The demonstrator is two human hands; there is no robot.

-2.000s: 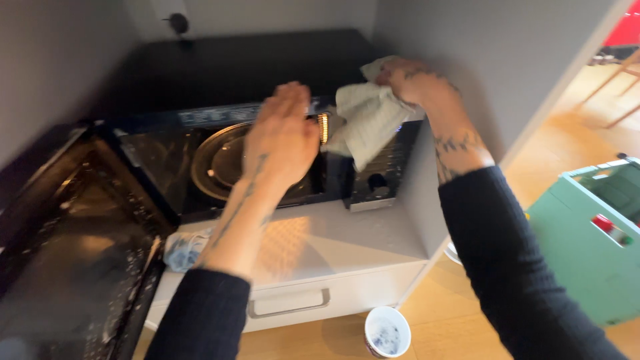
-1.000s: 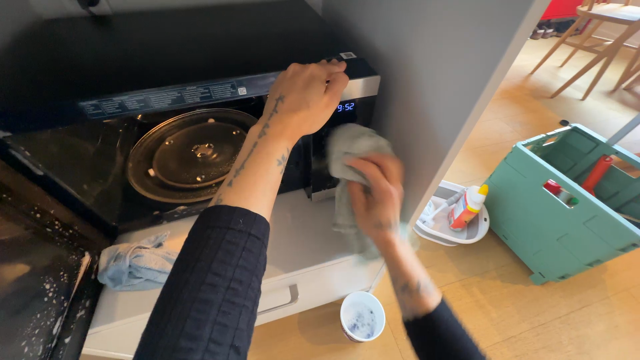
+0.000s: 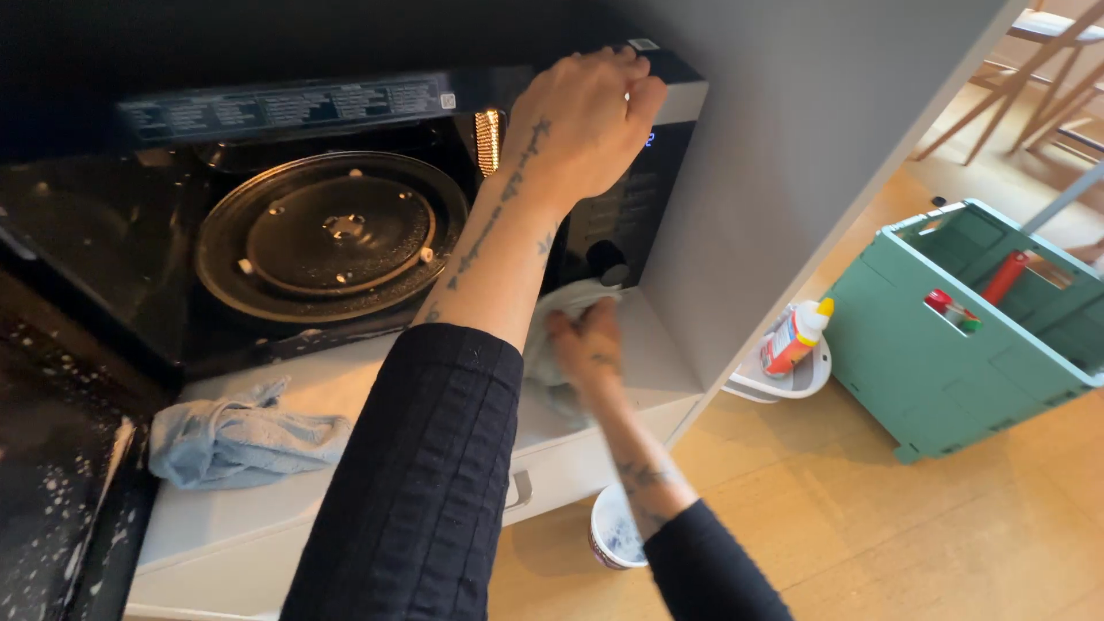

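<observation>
My left hand (image 3: 591,116) rests on the top front edge of a black microwave oven (image 3: 681,103), its fingers over the top and no object seen in it. Lower down, my right hand (image 3: 591,341), slightly blurred, has hold of a pale grey-green cloth (image 3: 543,349) against the lower front of the control panel, just below the round knob (image 3: 607,259). The microwave's door (image 3: 52,483) stands wide at the left, spotted with white residue. Inside the lit cavity lies a glass turntable plate (image 3: 332,302). A crumpled light blue cloth (image 3: 241,440) lies on the white shelf in front.
A grey cabinet side panel (image 3: 776,129) rises at the right. On the wooden floor stand a white tub (image 3: 614,530), a grey-white basin (image 3: 815,371) with a red-and-white bottle (image 3: 793,341), and a green folding crate (image 3: 931,379). Wooden chair legs (image 3: 1009,86) are at the upper right.
My right hand has moved with its cloth from the upper right corner of the microwave down to the bottom of the control panel. My left hand has gone from before the cavity to the top edge.
</observation>
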